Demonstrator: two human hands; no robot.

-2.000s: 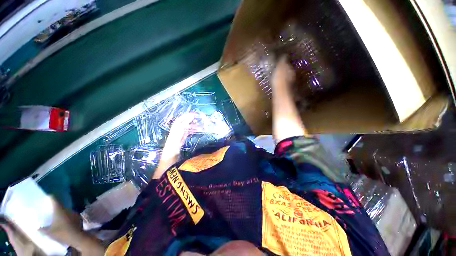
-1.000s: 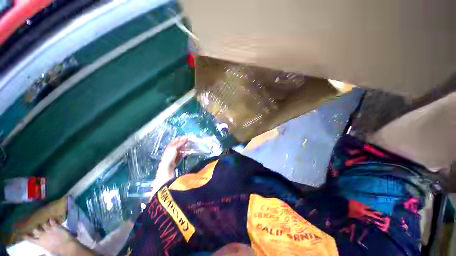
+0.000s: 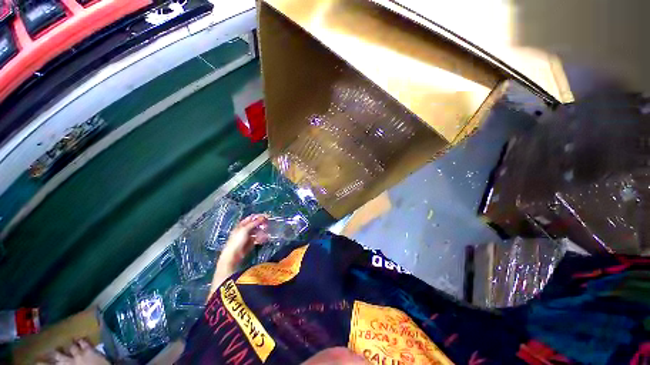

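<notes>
My left hand (image 3: 246, 234) is over the green bench, its fingers closed on the edge of a clear blister tray (image 3: 287, 227). More clear trays (image 3: 150, 314) lie loosely along the bench, between my body and the metal rail. My right hand is not in view; its dark patterned sleeve (image 3: 577, 306) runs out at the lower right. The large brown carton (image 3: 285, 78) stands open beyond the bench, with clear trays (image 3: 356, 117) inside.
A metal rail (image 3: 128, 274) separates bench and green belt (image 3: 142, 171). Red-and-white boxes are on the belt by the carton (image 3: 251, 120) and at lower left (image 3: 27, 322). Another person's hand (image 3: 75, 354) is beside brown cardboard (image 3: 60, 337). Wrapped bundles (image 3: 517, 271) are at right.
My right hand was inside the carton two seconds ago and has left the picture. The view has shifted, showing more floor at right. My left hand stays among the trays. The lower-left box has moved towards the picture's edge.
</notes>
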